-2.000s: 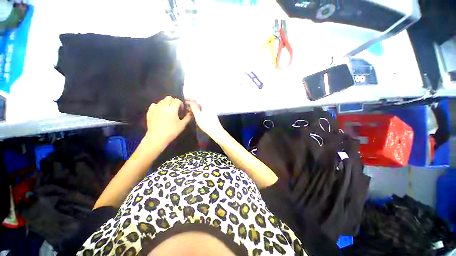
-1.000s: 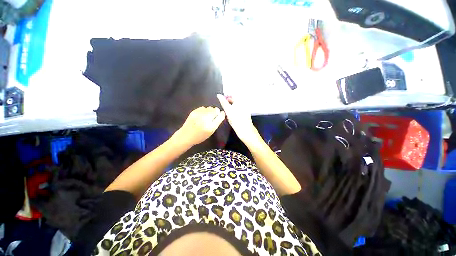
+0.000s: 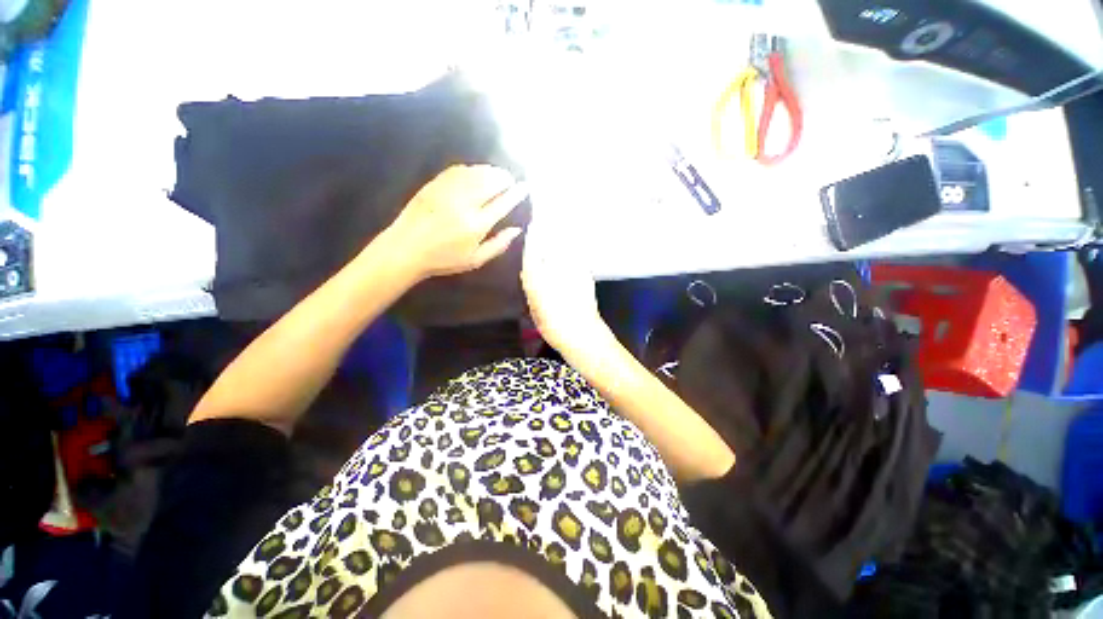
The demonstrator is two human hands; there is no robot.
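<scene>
A black garment piece [image 3: 327, 181] lies spread on the white machine table, its right edge under strong lamp glare. My left hand [image 3: 460, 220] lies on the cloth near its right edge, fingers bent at the edge; whether it pinches the cloth is unclear. My right hand [image 3: 554, 290] is at the lower right corner of the cloth, by the table's front edge, its fingertips lost in glare. The presser foot area [image 3: 544, 18] at the top is washed out.
Yellow and red handled scissors [image 3: 760, 109], small snips [image 3: 694, 179] and a phone [image 3: 881, 202] lie right on the table. A garment bundle with white loops [image 3: 774, 399] hangs below, beside a red plastic stool [image 3: 968, 329].
My left hand has moved up along the cloth's right edge, onto the cloth. My right hand has shifted slightly down. The cloth has shifted a little left in view.
</scene>
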